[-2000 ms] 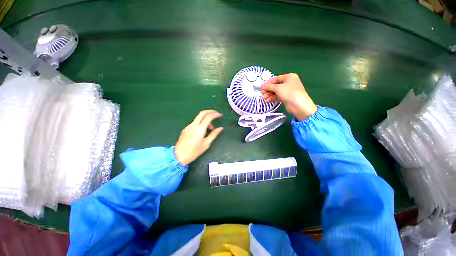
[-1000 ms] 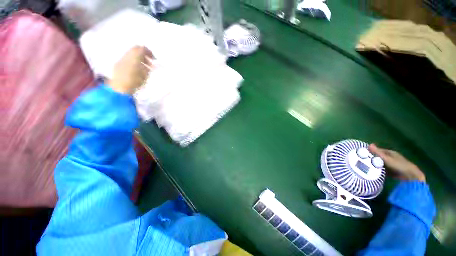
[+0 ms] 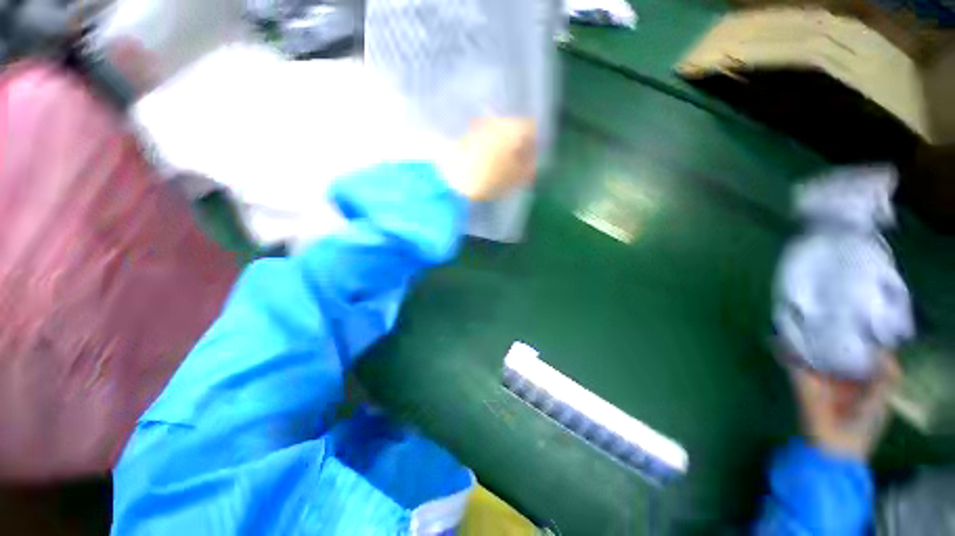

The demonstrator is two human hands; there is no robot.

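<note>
My left hand [image 3: 501, 157], blurred, holds a translucent bubble bag [image 3: 461, 73] upright by its side over the left part of the bench. My right hand [image 3: 843, 403], also blurred, holds the mini clip fan [image 3: 838, 298] raised at the right, with the round head near the hand and the clip base pointing away. The label strip [image 3: 597, 411] lies on the green bench between my hands, with dark squares along its near edge. The strip touches neither hand. Blur hides the fan's hub and any label on it.
A bright white stack of bubble bags [image 3: 304, 126] lies at the left. A large pink-red sack [image 3: 105, 283] stands beside the bench at far left. Brown cardboard [image 3: 812, 52] is at the far right. Part of another white object [image 3: 602, 13] shows at the top edge.
My left hand has moved right from the stack and now holds a bag. My right hand has lifted the fan off the bench and turned it so its clip points away.
</note>
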